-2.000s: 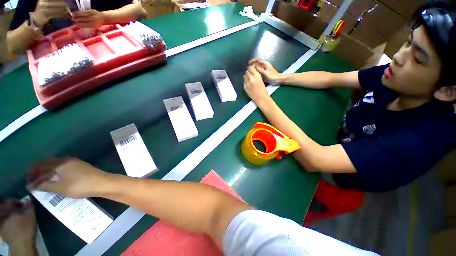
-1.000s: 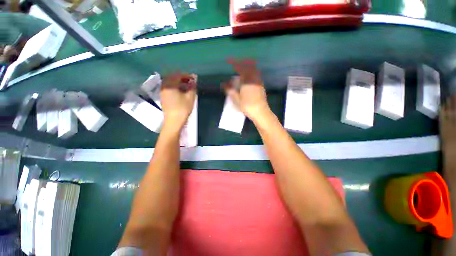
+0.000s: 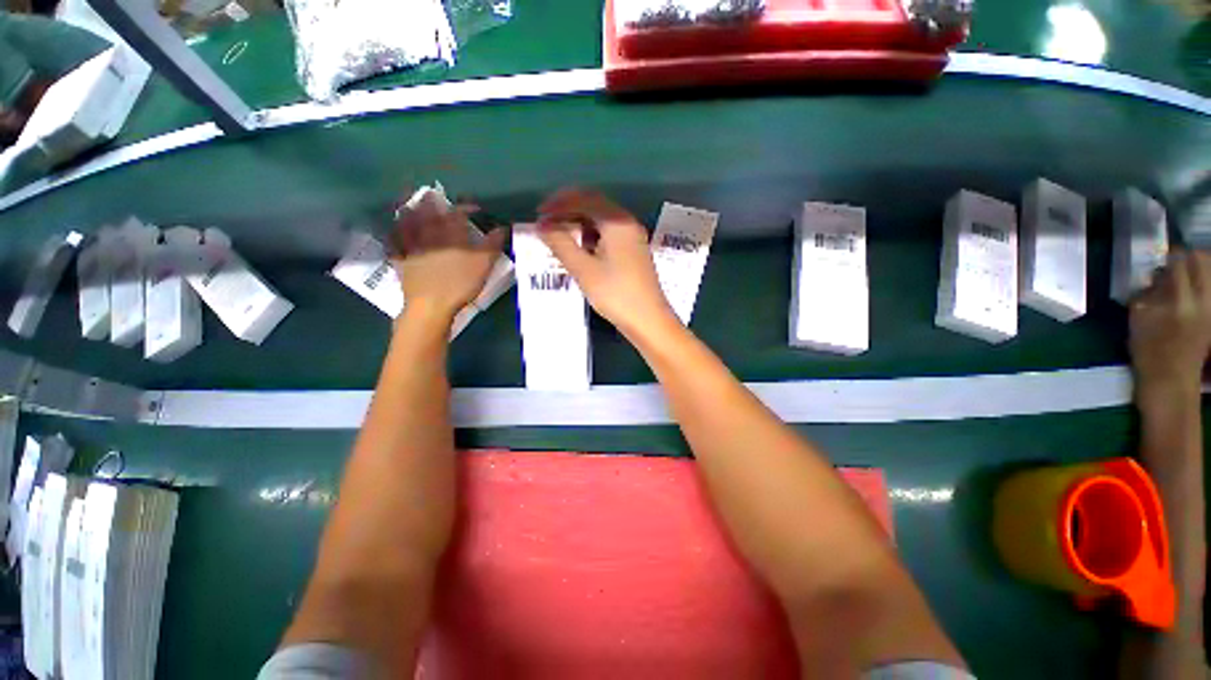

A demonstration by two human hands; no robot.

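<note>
White printed cartons lie on the dark green conveyor belt. My left hand (image 3: pixel 445 266) is over a tilted carton (image 3: pixel 494 290), thumb and fingers on either side of it; a white flap shows above the fingers. My right hand (image 3: pixel 614 259) bends its fingertips onto the top end of an upright-lying carton (image 3: pixel 555 339) in front of me; the fingers partly hide that end. Another carton (image 3: pixel 684 259) lies just right of my right hand. A slanted carton (image 3: pixel 368 272) lies left of my left hand.
More cartons lie right (image 3: pixel 830 279) and far left (image 3: pixel 170 299). A white rail (image 3: pixel 770 401) edges the belt. Nearer are a pink-red mat (image 3: pixel 584 571), a yellow-orange tape dispenser (image 3: pixel 1036 525) and a carton stack (image 3: pixel 126 571). Another person's hand (image 3: pixel 1171 319) is at right; a red tray (image 3: pixel 784 67) sits beyond.
The view has swung from the right side to face the belt. Since the last frame, my right hand has moved left onto the upright-lying carton, and my left hand slightly left onto the tilted one.
</note>
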